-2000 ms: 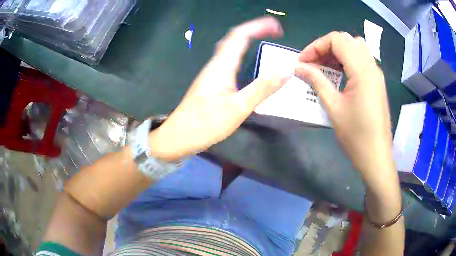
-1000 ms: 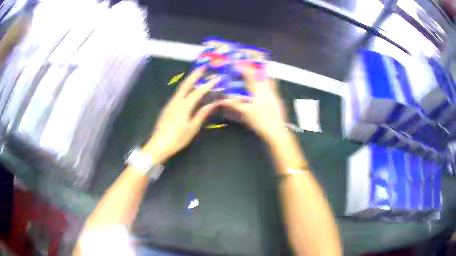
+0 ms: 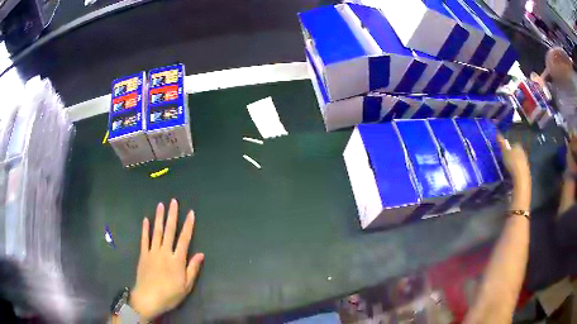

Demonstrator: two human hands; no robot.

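Note:
My left hand [image 3: 166, 272] lies flat on the green bench with fingers spread, holding nothing. My right hand [image 3: 514, 158] is at the far end of the front row of blue-and-white cartons [image 3: 414, 171] at right. Its fingers are partly hidden behind the last carton, so its grip cannot be told. Two finished cartons [image 3: 166, 104] with red and orange pictures on their blue tops stand side by side at the far edge, left of centre. Black print shows faintly on their white front sides.
More blue-and-white cartons [image 3: 354, 50] are stacked behind the front row. Tall stack of clear trays [image 3: 31, 190] at left. White paper [image 3: 267, 117], thin white strips and yellow scraps [image 3: 159, 172] lie on the green bench [image 3: 272, 221]. Another person's hand [image 3: 560, 73] is at far right, near a printed carton [image 3: 528, 98].
The view has swung right. Both hands have left the pictured carton at the far edge. My right hand has moved to the carton row at right; my left hand now rests on the bench.

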